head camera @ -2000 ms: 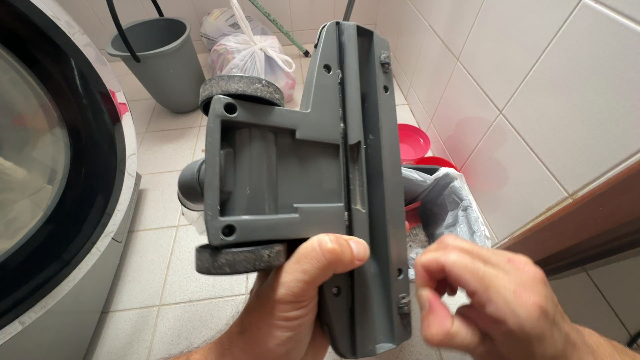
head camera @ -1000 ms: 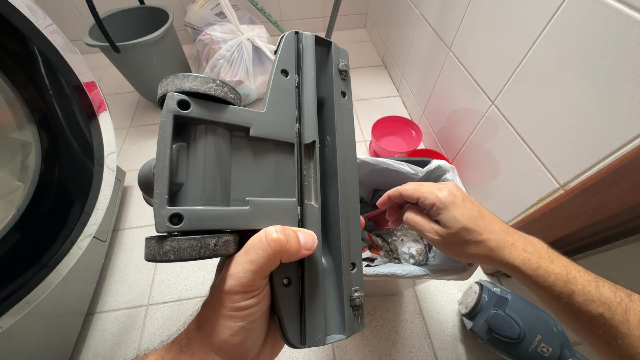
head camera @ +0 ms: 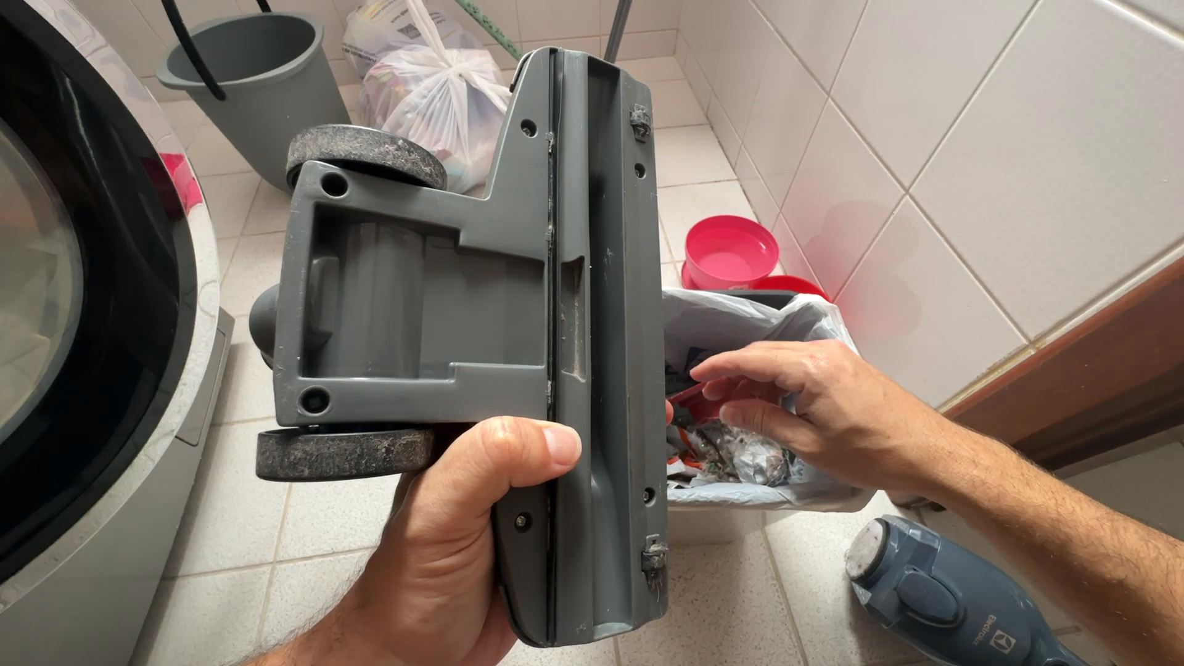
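Observation:
A grey plastic vacuum cleaner floor head (head camera: 490, 231) is held up with its underside toward me, its long suction slot upright and two dusty wheels at the left. My left hand (head camera: 472, 518) grips its lower part, the thumb lying across the underside. To the right, my right hand (head camera: 786, 398) hovers over a lined trash bin (head camera: 805, 319), fingers apart and slightly curled, with nothing seen in them. Wrappers and other rubbish (head camera: 740, 453) lie inside the bin. At the lower right is a blue-grey Electrolux handheld vacuum body (head camera: 962, 592) on the floor.
At the left stands a front-loading washing machine (head camera: 199, 370). A grey bucket (head camera: 268, 92) and a tied plastic bag (head camera: 444, 102) are at the back. Pink bowls (head camera: 731, 250) sit behind the bin, near the tiled wall (head camera: 925, 157). A brown wooden edge (head camera: 1091, 379) runs along the right.
My right hand has moved from beside the floor head's lower end to over the bin, and its fingers have spread. My left hand has kept its grip on the floor head.

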